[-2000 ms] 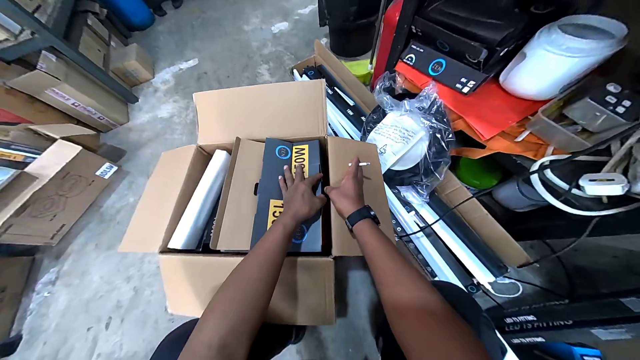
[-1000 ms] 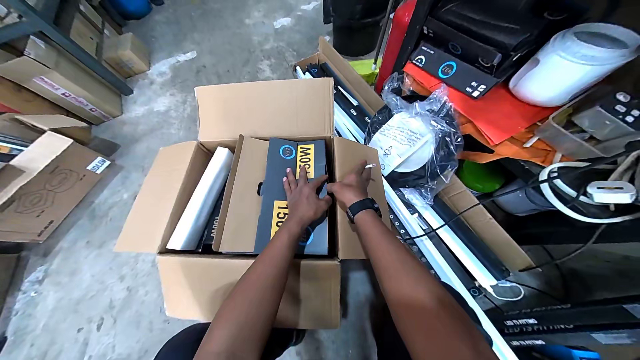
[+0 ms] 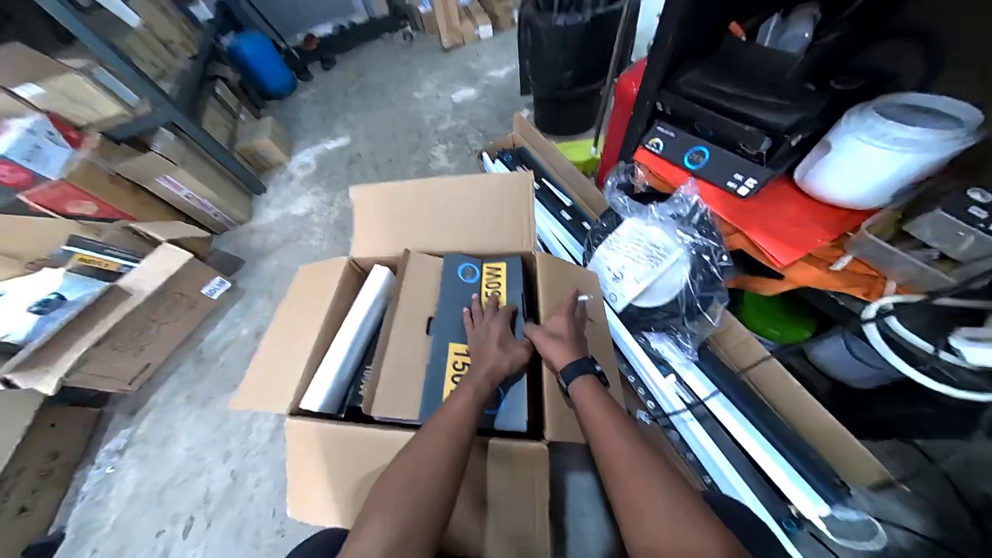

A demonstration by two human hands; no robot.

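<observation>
An open cardboard carton (image 3: 349,465) stands in front of me with its flaps spread. Inside, at its right, lies a dark printed box (image 3: 446,341) with yellow patches; my left hand (image 3: 496,341) rests on top of it, fingers spread. My right hand (image 3: 562,333) is at the carton's right edge, beside the dark box, with a small white-tipped thing (image 3: 584,297) at its fingers, most of it hidden. A brown cardboard piece (image 3: 404,341) stands left of the dark box, and a long white package (image 3: 349,341) leans at the carton's left side.
To the right, a long carton (image 3: 798,403) holds white and black bars, with a plastic-wrapped round item (image 3: 659,263) on it. A shelf with a white tub (image 3: 887,151) stands beyond. At the left are an open carton (image 3: 147,333) and a metal rack (image 3: 155,101) with boxes.
The view has shifted, showing more of the floor and rack beyond. Both hands remain at the dark box and the carton's right side.
</observation>
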